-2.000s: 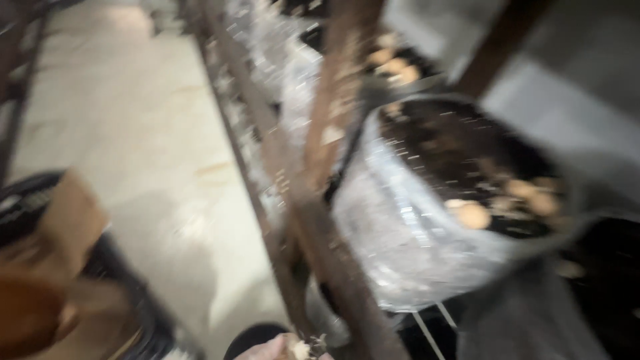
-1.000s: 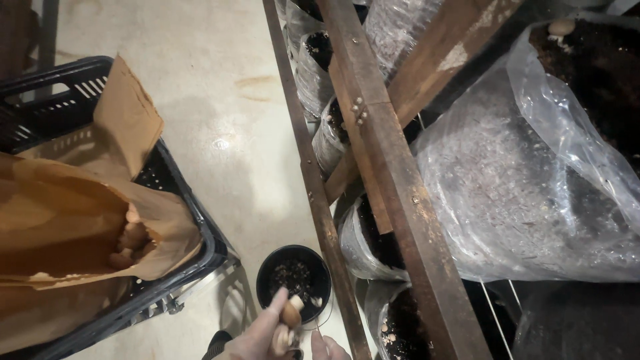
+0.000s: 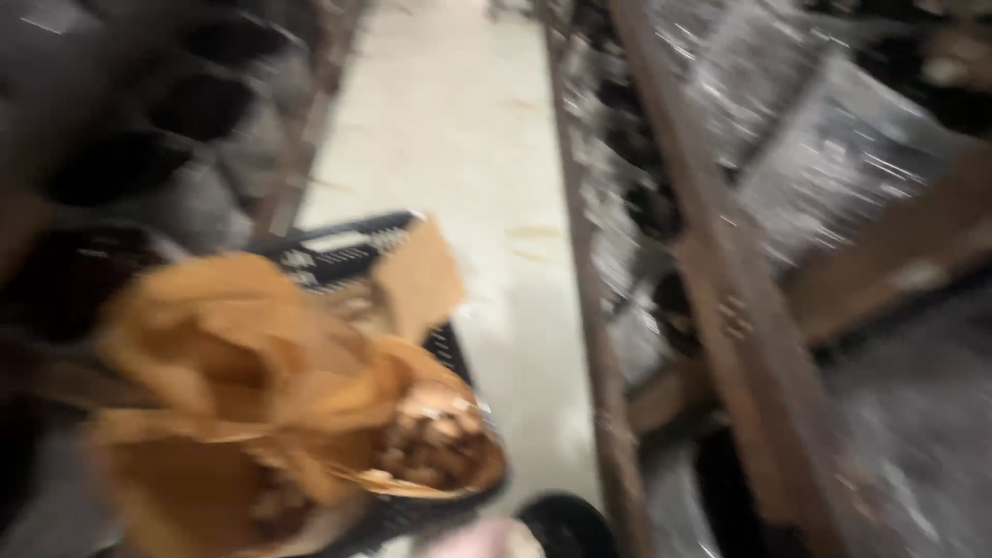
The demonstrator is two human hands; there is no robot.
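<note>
The view is blurred by motion. At the bottom edge a pale part of one hand [image 3: 473,540] shows, which seems to be my left hand, with a whitish piece at its fingers; its grip is not clear. Just right of it is a round black bucket [image 3: 568,527]. Above and to the left stands a black plastic crate [image 3: 341,252] with open brown paper bags [image 3: 310,387] in it. One bag holds a heap of brown-capped mushrooms [image 3: 442,434]. My right hand is not in view.
Wooden shelf beams [image 3: 744,325] run along the right, with clear plastic grow bags [image 3: 837,163] of dark substrate behind them. More bags stand on a rack [image 3: 302,155] at the left. A pale floor aisle [image 3: 457,132] lies between the racks.
The view has swung left, so more of the crate and its bags shows. Two hands were over the black bucket one second ago; now only part of one shows at the bottom edge.
</note>
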